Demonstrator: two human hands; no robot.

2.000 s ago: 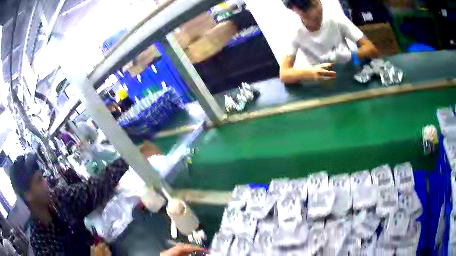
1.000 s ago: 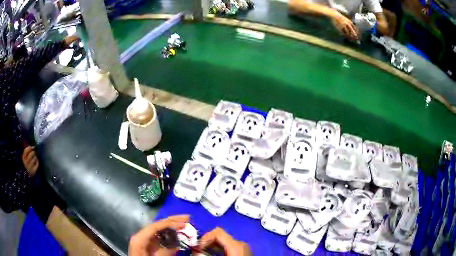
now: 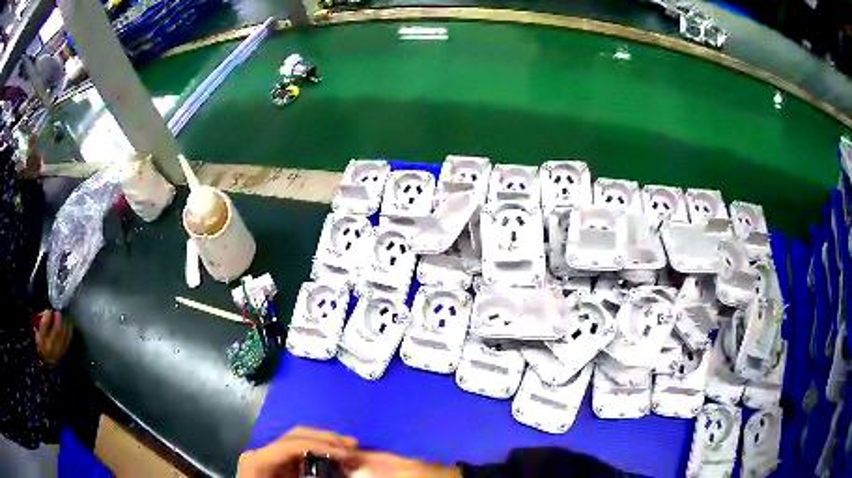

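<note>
My left hand (image 3: pixel 291 452) is at the bottom edge, fingers curled around a small dark part with a shiny spot (image 3: pixel 320 466); the rest of the part is hidden. My right hand (image 3: pixel 402 466) lies against it from the right, cut off by the edge, its fingertips not clear. White socket housings (image 3: pixel 437 327) with dark slots lie in rows and overlapping piles on a blue sheet (image 3: pixel 374 411) in front of my hands. A circuit-board assembly (image 3: pixel 248 353) with a white block and red and dark wires lies on the dark bench left of the sheet.
A white cup with a beige top and stick (image 3: pixel 220 238), a thin pale stick (image 3: pixel 213 309) and a second white container (image 3: pixel 147 189) are at left, near a post (image 3: pixel 121 89). A green conveyor (image 3: pixel 504 98) carries another assembly (image 3: pixel 295 78). A person's hand (image 3: pixel 53 337) is far left.
The view has tipped down from the line to the bench. My hands have come closer together, and the white piece with wires seen between them no longer shows. My right sleeve now shows.
</note>
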